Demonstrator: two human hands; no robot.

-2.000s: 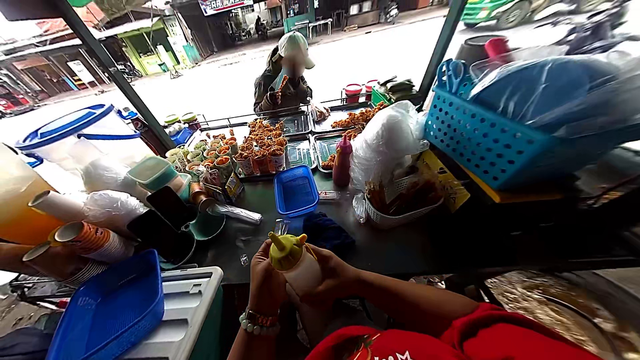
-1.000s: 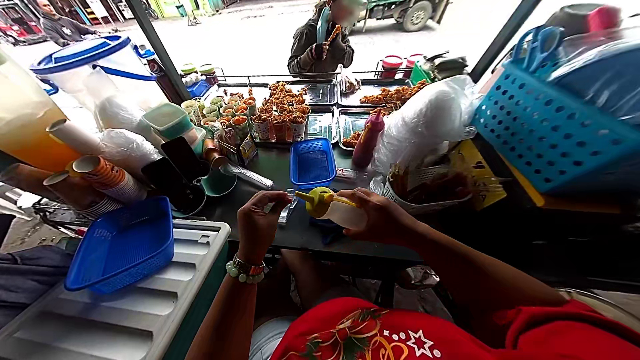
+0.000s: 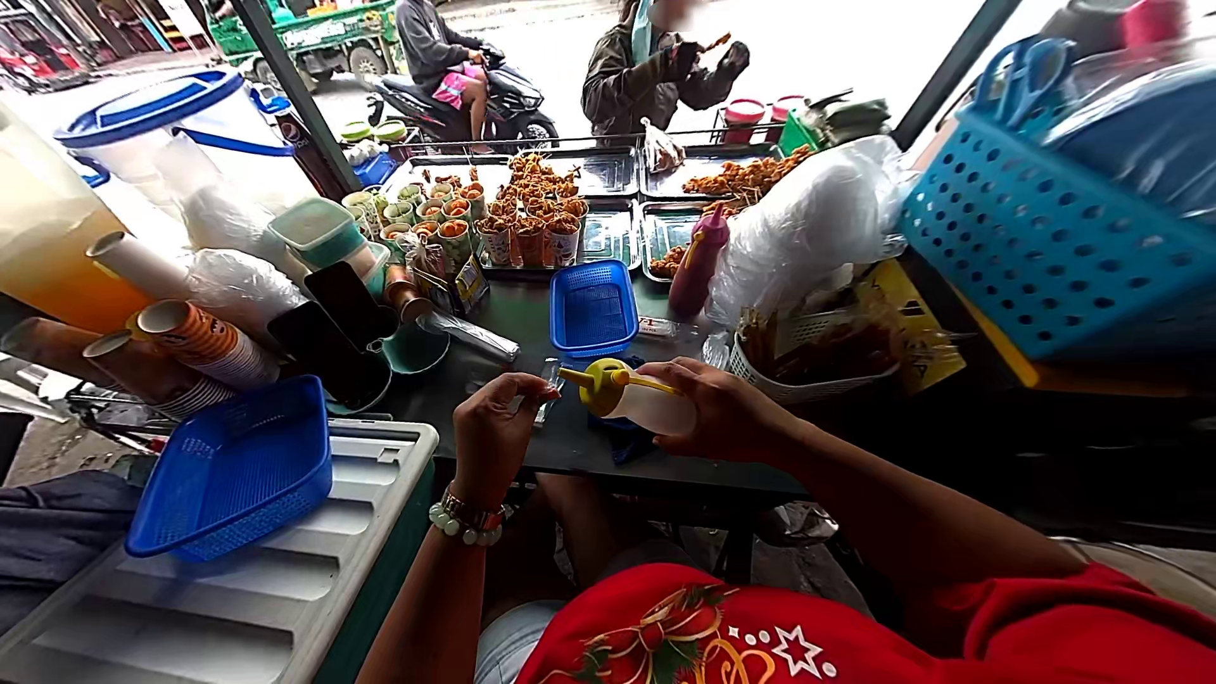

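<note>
My right hand (image 3: 717, 408) grips a squeeze bottle (image 3: 655, 408) with a yellow-green cap, tipped on its side so its nozzle points left. My left hand (image 3: 499, 427) pinches the edge of a small clear plastic bag (image 3: 548, 391) close to the nozzle; whether anything flows into it cannot be told. Just beyond the hands lies a blue plastic basket (image 3: 594, 309) on the dark counter. A dark cloth (image 3: 622, 442) lies partly hidden below the bottle. A second squeeze bottle (image 3: 698, 264), dark pink, stands to the right of the basket.
Ahead are trays of fried food (image 3: 750, 178) and filled paper cups (image 3: 530, 237). Stacked cups (image 3: 204, 342), phones (image 3: 318, 351) and a second blue basket (image 3: 237, 465) are at left. A wrapped plastic bundle (image 3: 807, 228) and turquoise basket (image 3: 1054, 228) stand right. A person (image 3: 646, 76) eats beyond the trays.
Two seconds ago both hands were around the bottle, nozzle pointing up and left. My left hand has left it and now holds the small bag. A person on a motorcycle has come into view.
</note>
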